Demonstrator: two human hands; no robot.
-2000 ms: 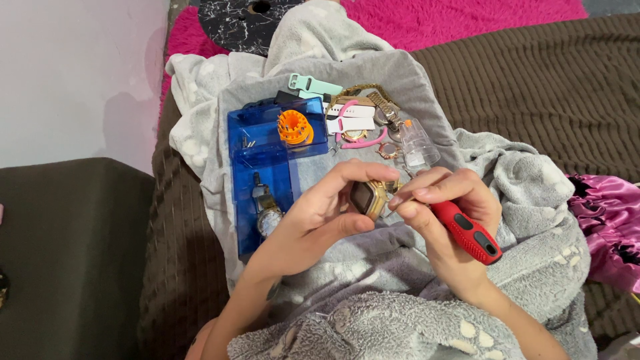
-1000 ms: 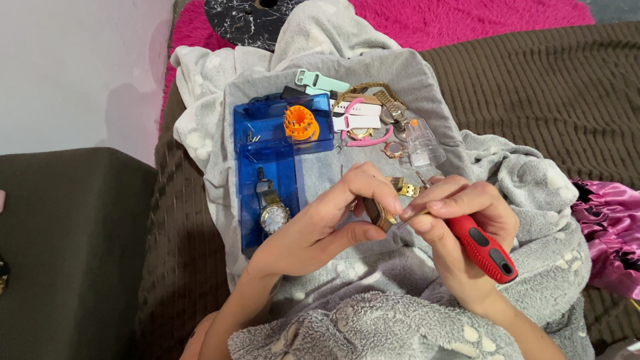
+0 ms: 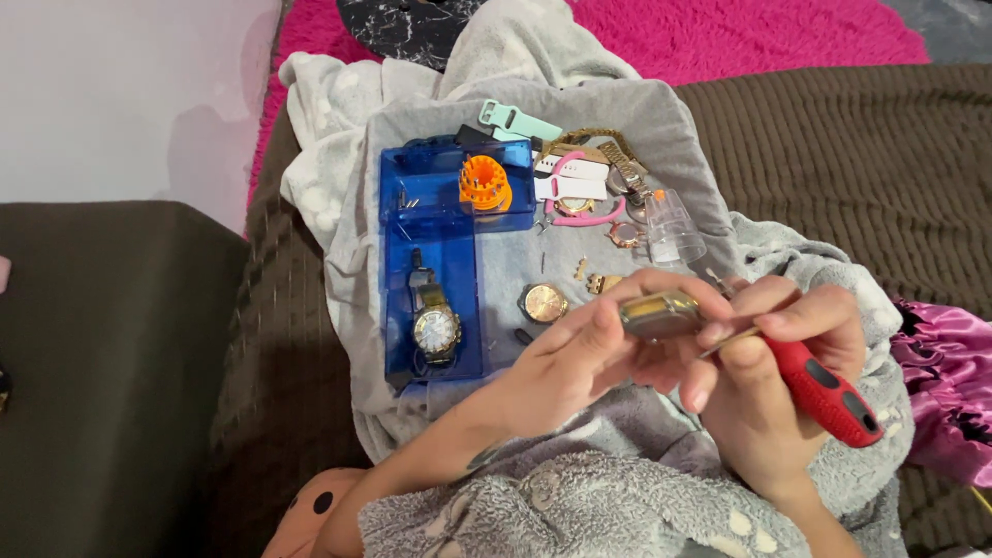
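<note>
My left hand (image 3: 573, 356) holds a gold-toned watch case (image 3: 660, 315) between thumb and fingers. My right hand (image 3: 783, 387) grips a red and black screwdriver (image 3: 829, 395); its thin metal shaft points toward the left hand's fingertips, and whether it touches the watch is not clear. Behind the hands, a piece of gold metal bracelet (image 3: 603, 284) is partly hidden. A rose-gold watch face (image 3: 545, 303) lies on the grey cloth left of it. A wristwatch with a metal band (image 3: 436, 333) rests in the blue plastic case (image 3: 473, 349).
The case's upper part holds an orange bit holder (image 3: 484, 184). Right of it are white watch straps (image 3: 571, 188), pink-handled pliers (image 3: 601, 220), a clear plastic cup (image 3: 674, 232), more watches and a mint strap (image 3: 521, 122). Small metal parts lie on the grey cloth (image 3: 511, 263).
The watch in my left hand has turned and now shows its edge. Both hands have shifted a little to the right, and the gold watch face on the cloth has come into view.
</note>
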